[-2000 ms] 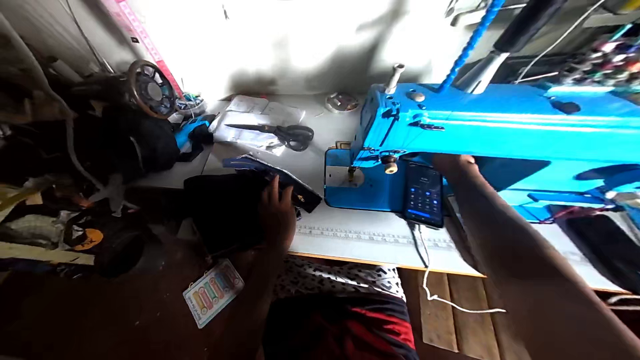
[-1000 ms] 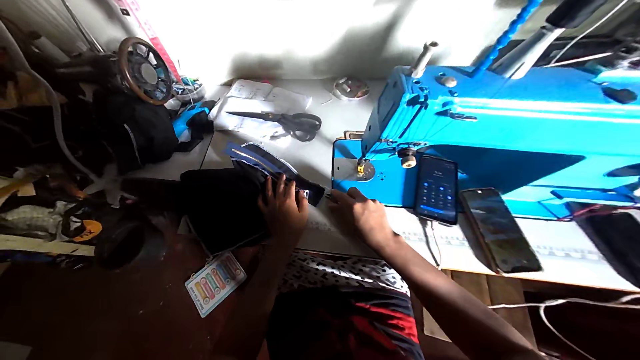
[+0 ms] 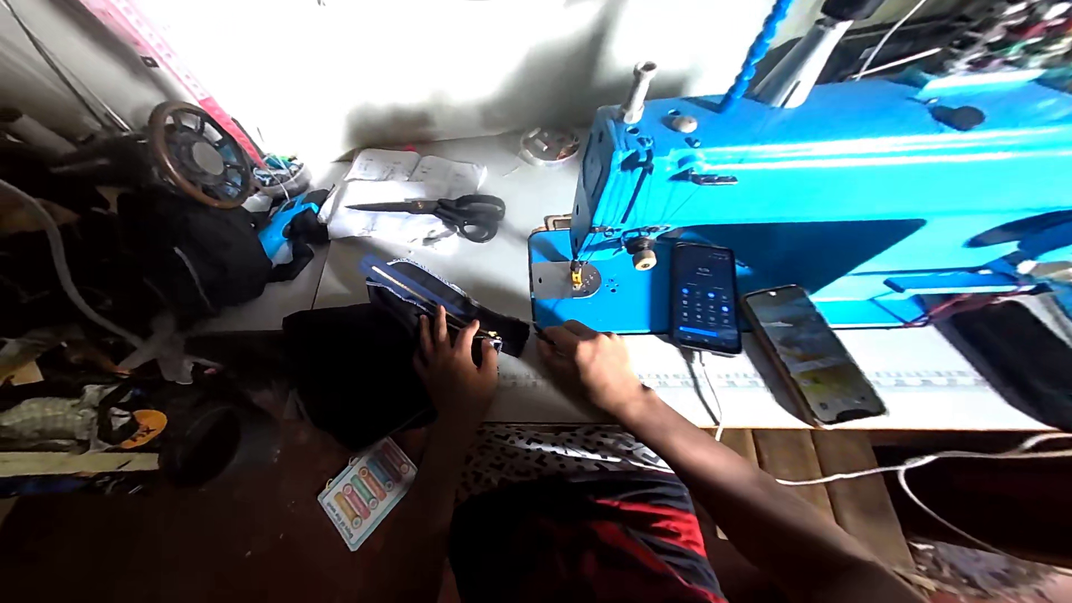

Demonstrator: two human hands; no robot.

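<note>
My left hand [image 3: 459, 362] lies with spread fingers on dark fabric [image 3: 356, 364], pressing it against the white table near a zipper strip [image 3: 423, 297]. To its right, my right hand [image 3: 590, 360] has its fingers closed on a small dark tool, whose thin tip points at the fabric's right end; its kind cannot be told. The blue sewing machine [image 3: 796, 176] stands behind and to the right, with its needle and presser foot [image 3: 576, 276] above the bare metal plate. Black-handled scissors [image 3: 469, 216] rest on papers behind the fabric.
Two smartphones [image 3: 705, 297] [image 3: 812, 356] lie right of my right hand, one with a white cable. A round container [image 3: 548, 146] stands by the wall. Another machine's handwheel [image 3: 201, 155] is at left. A printed card [image 3: 367, 494] is below the table's front edge.
My right hand was under the machine arm two seconds ago and came left to the fabric's end. The second smartphone shows beside the first since one second ago. My left hand stays on the fabric.
</note>
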